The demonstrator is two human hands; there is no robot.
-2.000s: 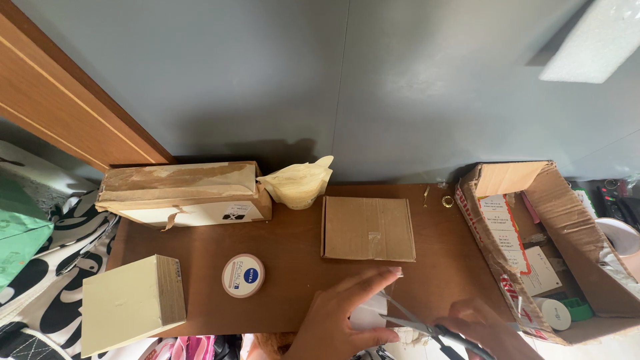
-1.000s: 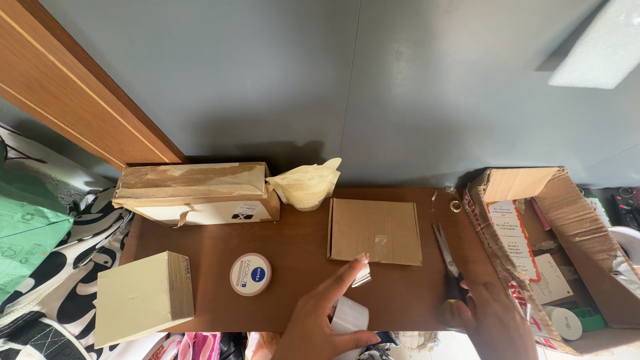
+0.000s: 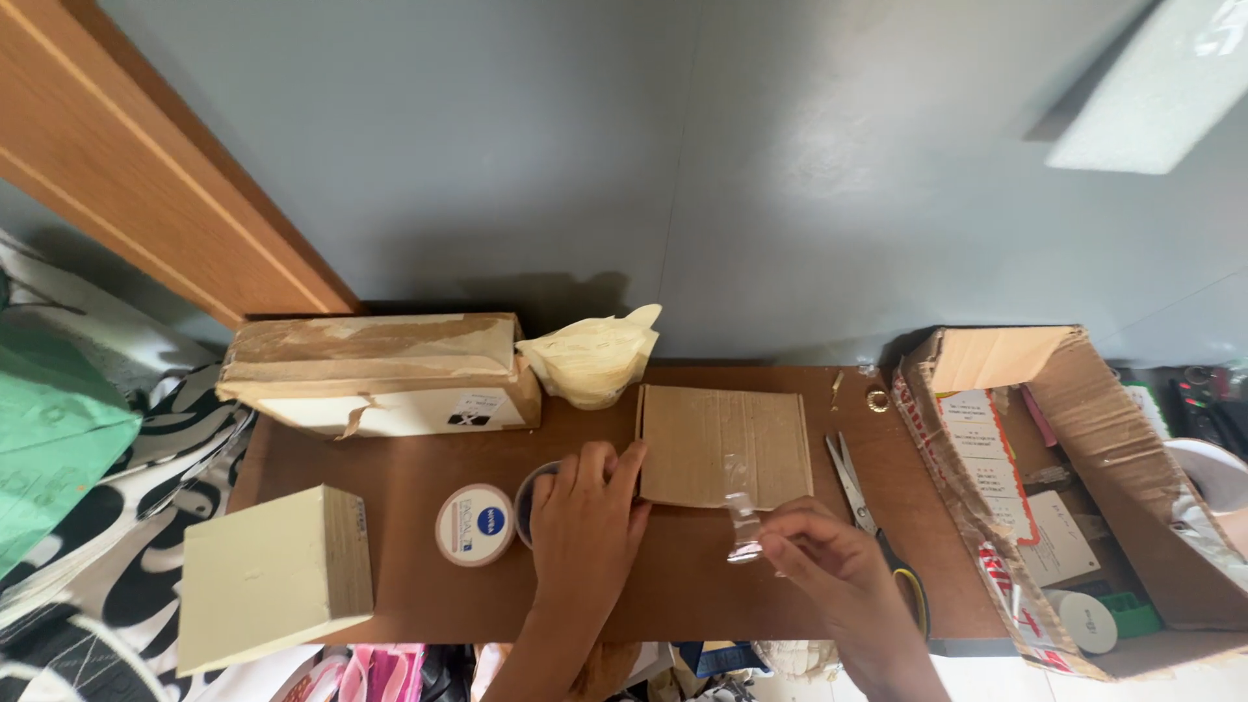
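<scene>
My left hand [image 3: 588, 522] rests at the left edge of a flat cardboard box [image 3: 721, 444], partly over a dark round object [image 3: 527, 505] that it mostly hides. Between my right thumb and fingers is a strip of clear tape [image 3: 745, 526]; my right hand [image 3: 819, 556] is just below the box's front edge, where the strip's upper part lies. Scissors [image 3: 860, 497] with a black and yellow handle lie right of the box, blades apart. A Nivea round tub [image 3: 475, 525] sits left of my left hand.
A long taped carton [image 3: 380, 375] and a crumpled cream paper bundle [image 3: 595, 359] stand along the wall. A cream block-shaped box [image 3: 263, 575] is at the front left. An open carton [image 3: 1058, 507] holding papers and small items stands right. A gold ring-shaped item [image 3: 877, 399] lies behind the scissors.
My right hand has let go of the scissors and moved left to the tape. My left hand has moved left to the box's side. The white object it held earlier is out of sight.
</scene>
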